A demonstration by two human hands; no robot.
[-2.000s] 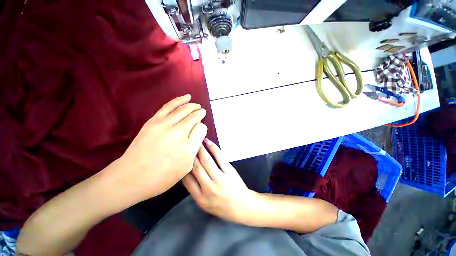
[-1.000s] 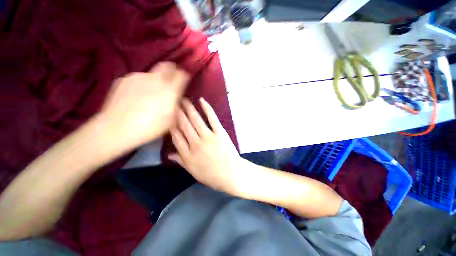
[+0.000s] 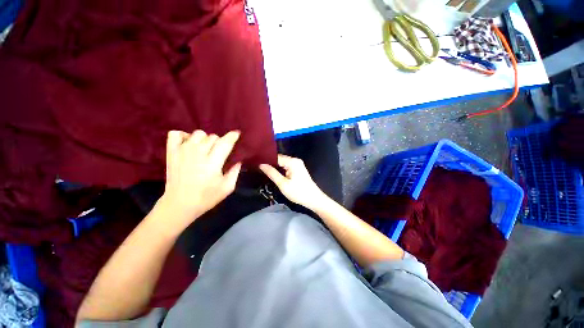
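Note:
Dark red cloth (image 3: pixel 211 83) covers the table's left part and hangs over its near edge. A small white label (image 3: pixel 249 14) shows at its right edge, near the top. My left hand (image 3: pixel 197 168) lies palm down on the cloth near its front edge, with thumb and forefinger apart. My right hand (image 3: pixel 293 179) pinches the cloth's front right corner between thumb and fingers, just off the table's near edge. Its lower fingers are curled and partly hidden.
Yellow-green shears (image 3: pixel 410 45), blue-and-orange snips (image 3: pixel 470 63) and a checked bundle (image 3: pixel 479 38) lie at the table's far right, with an orange cord (image 3: pixel 514 70) hanging off. A blue crate (image 3: pixel 437 154) of red pieces stands on the floor, right; another (image 3: pixel 544 186) is beyond.
The view has shifted down, and the machine head has left the picture. My hands have moved apart. The cloth's front part now lies flatter, and my right fingers have closed on its corner.

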